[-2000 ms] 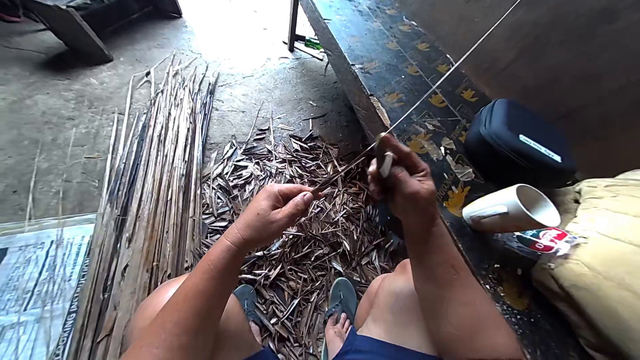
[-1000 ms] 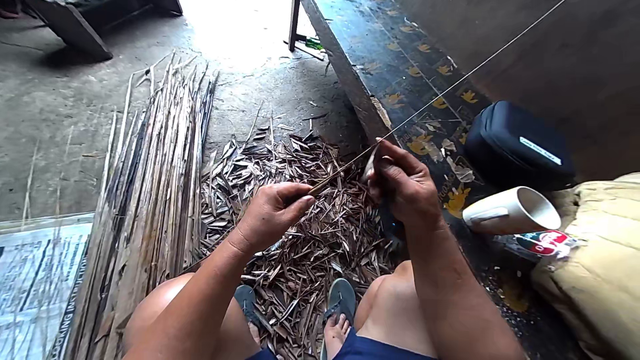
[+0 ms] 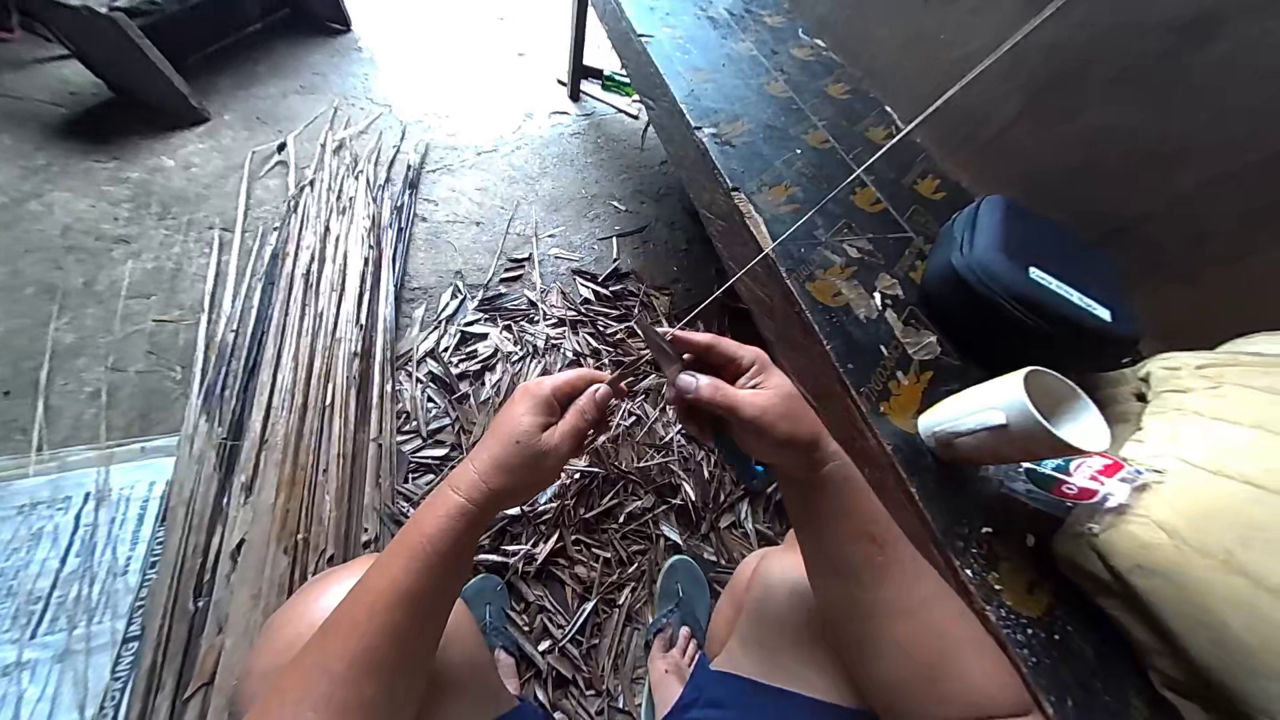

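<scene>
My left hand (image 3: pixel 552 420) pinches the end of a short brown piece of dry leaf or stalk (image 3: pixel 622 376) between thumb and forefinger. Close to its right, my right hand (image 3: pixel 745 395) grips a knife (image 3: pixel 657 347), the dark blade pointing up and left past the thumb. A thin pale strip (image 3: pixel 860 172) runs from my right fingers up to the upper right. Part of a blue handle (image 3: pixel 738 460) shows under the right hand. Below both hands lies a heap of dry cut pieces (image 3: pixel 600 520).
Long dry stalks (image 3: pixel 300 350) lie at left beside a printed sheet (image 3: pixel 75 580). At right, a wooden-edged table (image 3: pixel 770 290) holds a black zip case (image 3: pixel 1020 280), a white mug (image 3: pixel 1000 415) and a plastic packet (image 3: pixel 1085 480). A yellowish cushion or sack (image 3: pixel 1190 540) stands at lower right.
The longer dark piece that spanned between my hands is no longer seen between them; a gap and a short end show now. The knife blade now points up and left.
</scene>
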